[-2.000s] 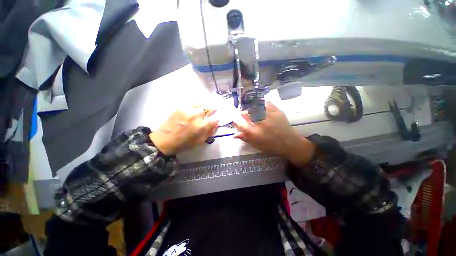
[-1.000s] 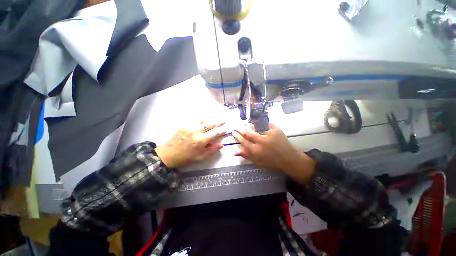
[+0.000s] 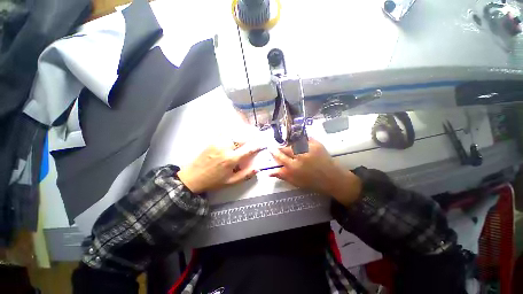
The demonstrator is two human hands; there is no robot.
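The white sewing machine head (image 3: 355,51) with a blue stripe reaches in from the right. Its presser foot and needle area (image 3: 282,135) is brightly lit. A pale fabric piece (image 3: 183,123) lies left of the needle, joining a dark grey panel (image 3: 123,129). My left hand (image 3: 215,166) lies flat on the pale fabric, fingertips just left of and below the foot. My right hand (image 3: 312,169) rests just below and right of the foot, fingertips close to the left ones. Both seem to press the fabric; glare hides its edge there.
Black-handled scissors (image 3: 393,131) lie right of the needle, with dark thread snips (image 3: 463,143) farther right. A ruler strip (image 3: 264,209) runs along the front edge. Pale and dark cut pieces (image 3: 74,69) are heaped at the left. A red basket (image 3: 498,235) is at the lower right.
The view has shifted, showing more of the machine's top than at first. My hands stay by the foot, with the left fingers spread slightly more. The dark panel's lower end sits a little lower.
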